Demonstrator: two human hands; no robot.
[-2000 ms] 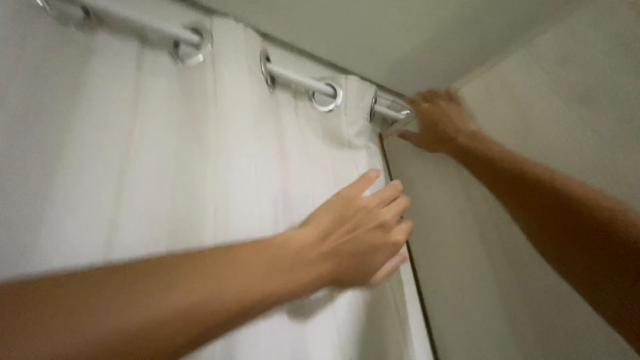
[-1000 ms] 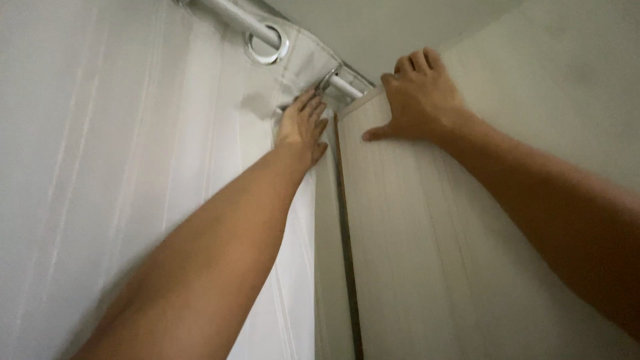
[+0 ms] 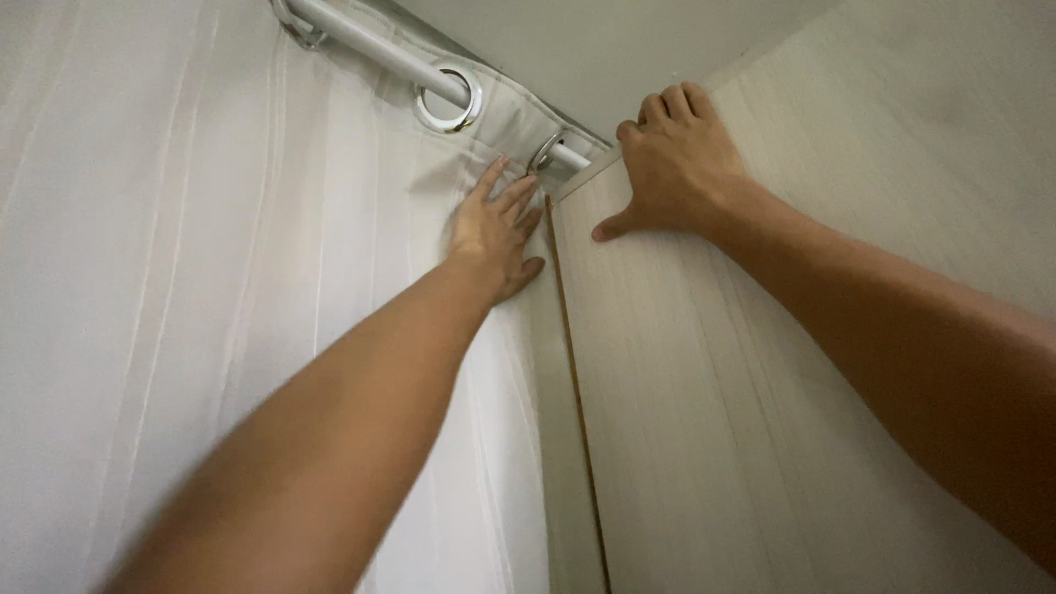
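A pale striped curtain (image 3: 247, 214) hangs by metal eyelet rings from a white curtain rod (image 3: 371, 45). My left hand (image 3: 495, 231) lies against the curtain near its right edge, fingers spread and pointing up, just below the last eyelet ring (image 3: 544, 153). Another chrome eyelet ring (image 3: 474, 107) is up and to the left of it. My right hand (image 3: 681, 161) rests over the top edge of a light wood-grain cabinet panel (image 3: 660, 346), its fingertips hooked at the top and partly hidden, its thumb apart on the front face. The rod's right end passes out of sight behind the panel.
The ceiling (image 3: 627, 41) is close above the rod and the panel. A narrow strip of wall (image 3: 561, 429) shows between the curtain's edge and the panel's dark brown edge. The light wood-grain surface continues to the right behind my right arm.
Two seconds ago my left hand was lower on the curtain; it has moved up close to the last ring. My right hand has left the rod's end and is on the panel's top. The view has shifted closer.
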